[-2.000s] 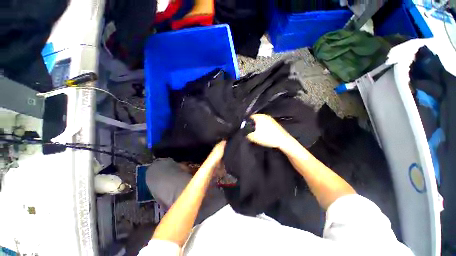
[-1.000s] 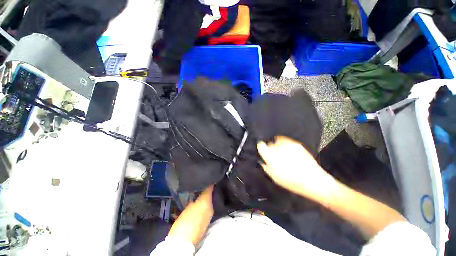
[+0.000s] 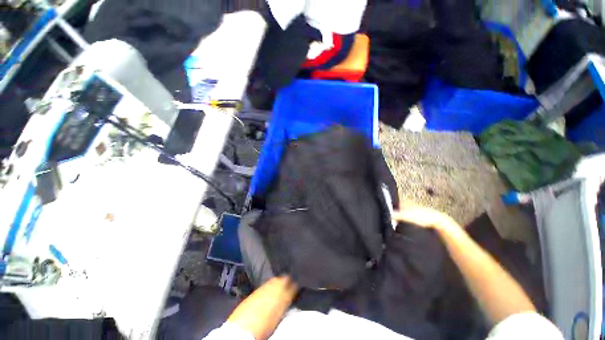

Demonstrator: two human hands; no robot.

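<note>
A bundle of black garment panels (image 3: 325,199) lies over my lap, its far end reaching over the near part of a deep blue bin (image 3: 325,106). My left hand (image 3: 282,289) is at the bundle's near left edge, fingers hidden at the cloth. My right hand (image 3: 418,216) is at its right edge beside a small white strip (image 3: 388,202); it is blurred, and the fingertips seem to hold the edge. More black cloth lies under my right forearm.
A white sewing table (image 3: 126,226) with a machine head (image 3: 126,73) stands at left. A green cloth lump (image 3: 531,153) lies on the speckled floor at right, near a grey-white panel (image 3: 574,246). Another blue bin (image 3: 477,109) and an orange-red item (image 3: 348,60) are further back.
The gathered black cloth has been opened out flatter over my lap and the bin's near edge. My right hand has moved to the bundle's right edge. The view has shifted left, showing more table.
</note>
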